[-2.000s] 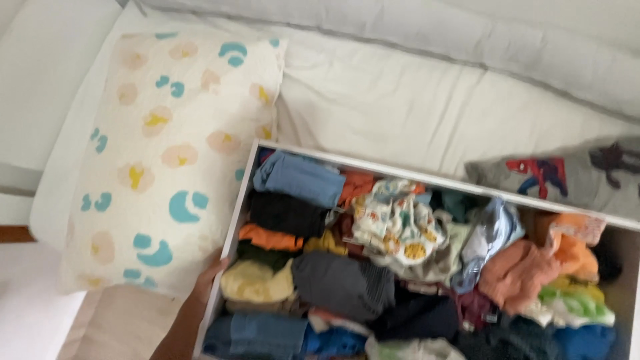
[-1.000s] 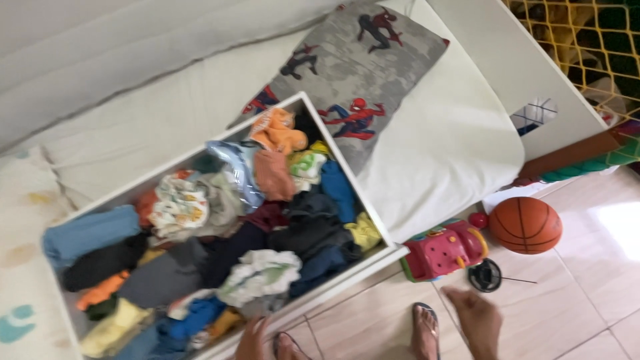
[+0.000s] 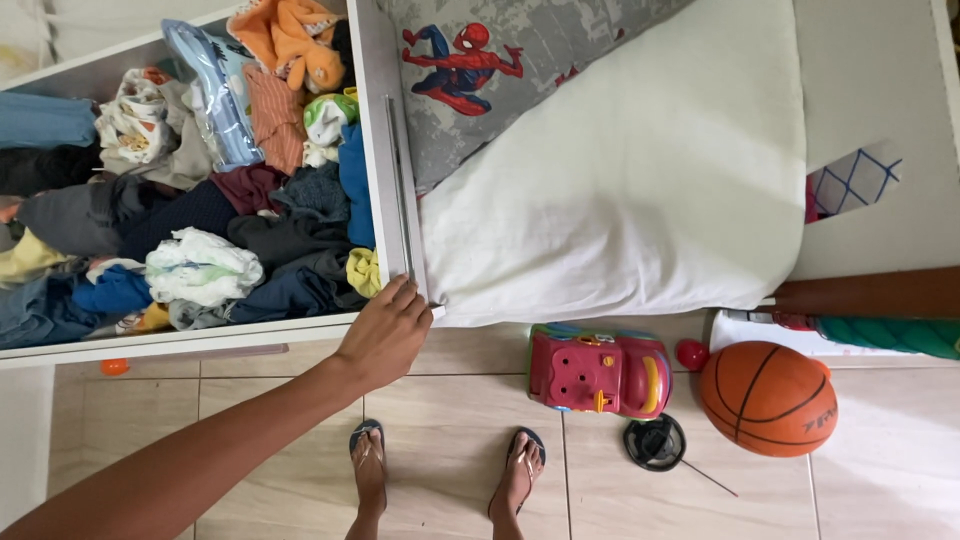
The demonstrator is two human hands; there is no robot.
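A white drawer (image 3: 386, 150) full of children's clothes lies across the bed. My left hand (image 3: 390, 330) reaches in from the lower left and grips its near right corner, fingers curled over the side by a metal slide rail (image 3: 400, 187). Inside the drawer are dark garments, a crumpled white and green cloth (image 3: 202, 265), a yellow cloth (image 3: 364, 271), an orange striped garment (image 3: 276, 120), an orange hooded cloth (image 3: 289, 34) and a blue item in clear plastic (image 3: 217, 97). My right hand is out of view.
A gray Spider-Man pillow (image 3: 517, 52) lies on the white bed sheet (image 3: 637, 172) beside the drawer. On the tiled floor are a pink toy car (image 3: 600, 371), a red ball (image 3: 691, 354), a basketball (image 3: 769, 399) and a black round object (image 3: 654, 442). My feet in flip-flops (image 3: 367, 457) stand near the drawer.
My left hand has moved from the drawer's left end, along its near side, to its right corner. My right hand, seen above the floor one second ago, has left the view. The view has swung right.
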